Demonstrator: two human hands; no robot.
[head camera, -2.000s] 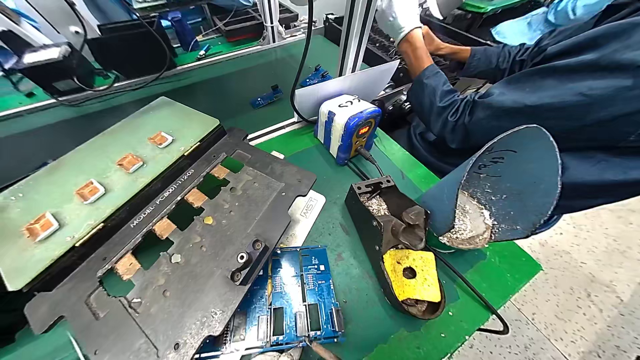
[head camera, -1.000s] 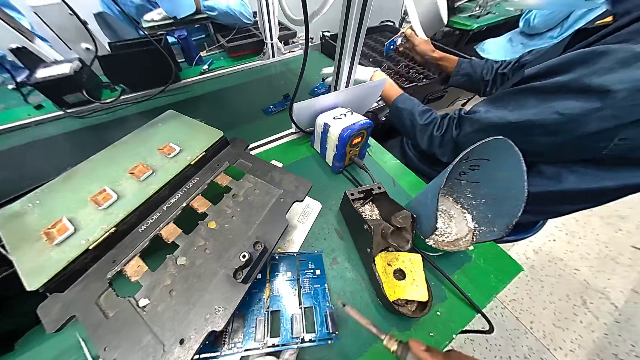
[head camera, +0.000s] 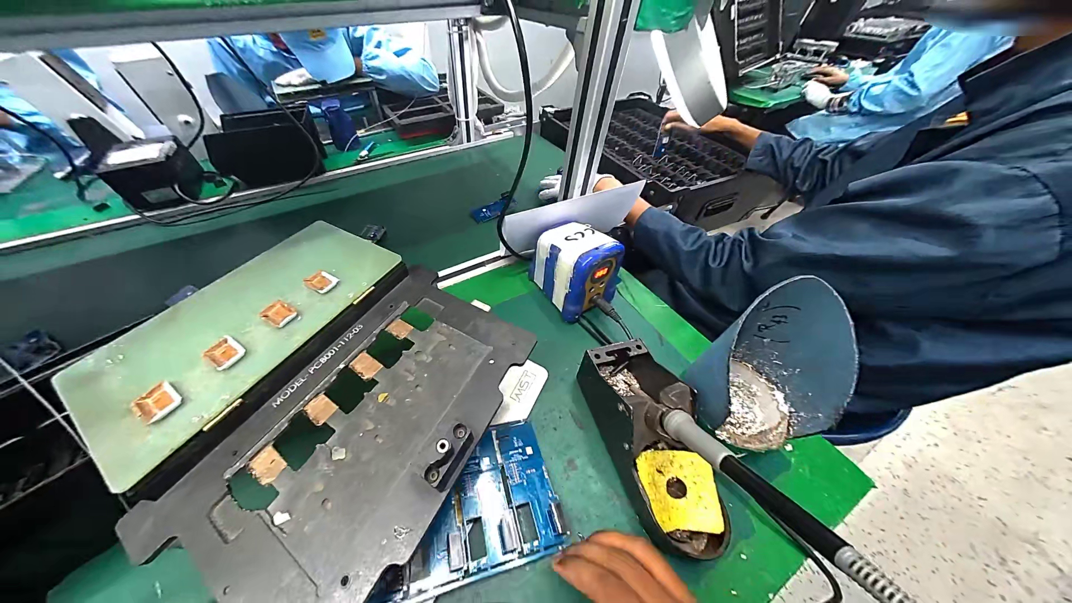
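My right hand (head camera: 621, 569) is at the bottom edge, bare, with its fingers close together beside the lower right corner of a blue circuit board (head camera: 529, 469). Nothing shows in it, but its underside is hidden. My left hand is out of view. The soldering iron (head camera: 775, 490) rests with its front end in the black stand (head camera: 607, 419), above a yellow sponge (head camera: 680, 490). A dark fixture plate (head camera: 377, 469) overlaps the board's left part. Behind the plate lies a pale green panel (head camera: 243, 335) with several small square pockets.
A blue and white soldering station (head camera: 578, 264) stands behind the iron stand. A cut-open blue container (head camera: 775, 360) with solder scraps is at the right. A co-worker's dark sleeve (head camera: 879, 251) reaches toward a black tray (head camera: 670, 146). A metal post (head camera: 596, 100) rises behind the station.
The soldering iron, held in my right hand one second ago, now sits in its stand, let go. My right hand has moved left, to the board's corner. The gloved fingers at the board's lower edge have left view.
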